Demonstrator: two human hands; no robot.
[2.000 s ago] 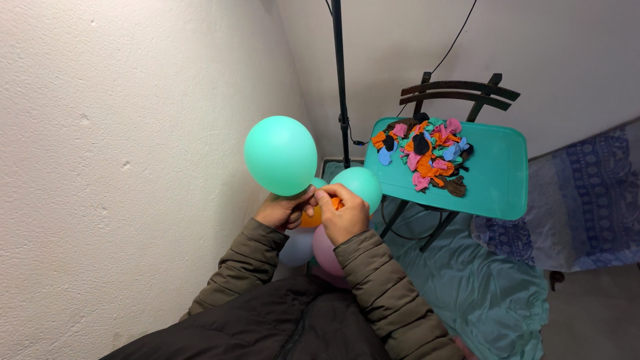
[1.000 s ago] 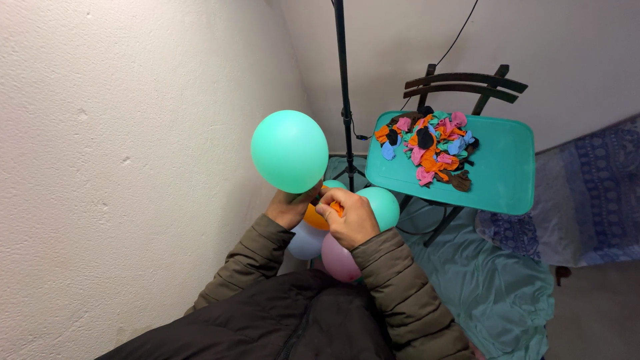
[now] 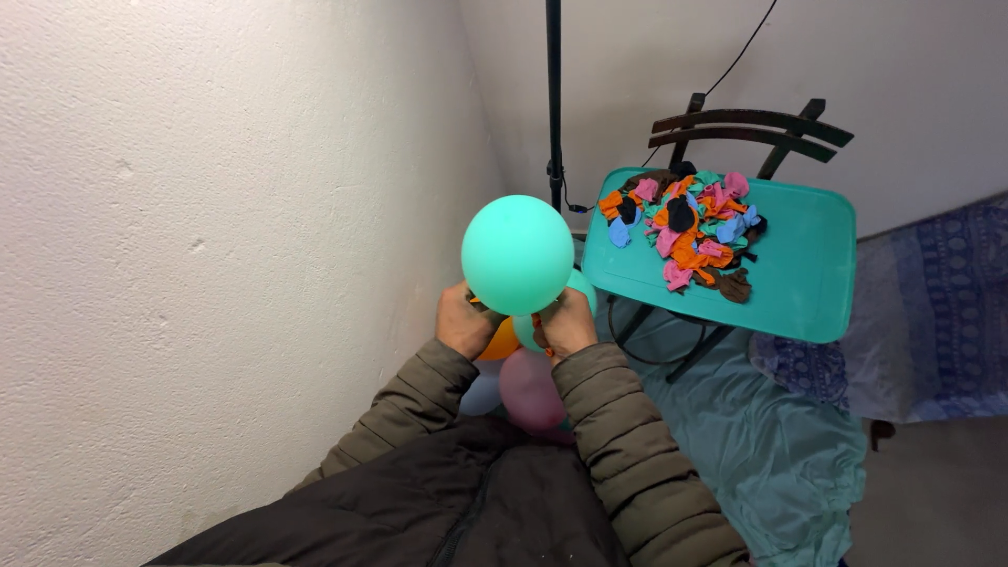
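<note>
A round inflated turquoise balloon (image 3: 517, 254) hides the fingers of both hands. At its lower left is my left hand (image 3: 466, 321), with a bit of orange showing by its fingers; what it grips cannot be told. My right hand (image 3: 568, 324) is at the balloon's lower right, closed on a small orange deflated balloon (image 3: 537, 321). Behind and below the hands are an inflated orange balloon (image 3: 502, 340), further turquoise balloons (image 3: 583, 290), a pink balloon (image 3: 532, 389) and a pale blue balloon (image 3: 481, 391), close together.
A turquoise tray (image 3: 803, 260) with a pile of deflated balloons (image 3: 685, 228) rests on a dark folding chair (image 3: 748, 126). A black stand pole (image 3: 554, 102) with a cable rises before the wall corner. The textured wall (image 3: 236, 236) is close at left; turquoise cloth (image 3: 756, 425) lies at right.
The top turquoise balloon has come down from the upper left to in front of my hands, now covering my fingers. My hands have moved apart.
</note>
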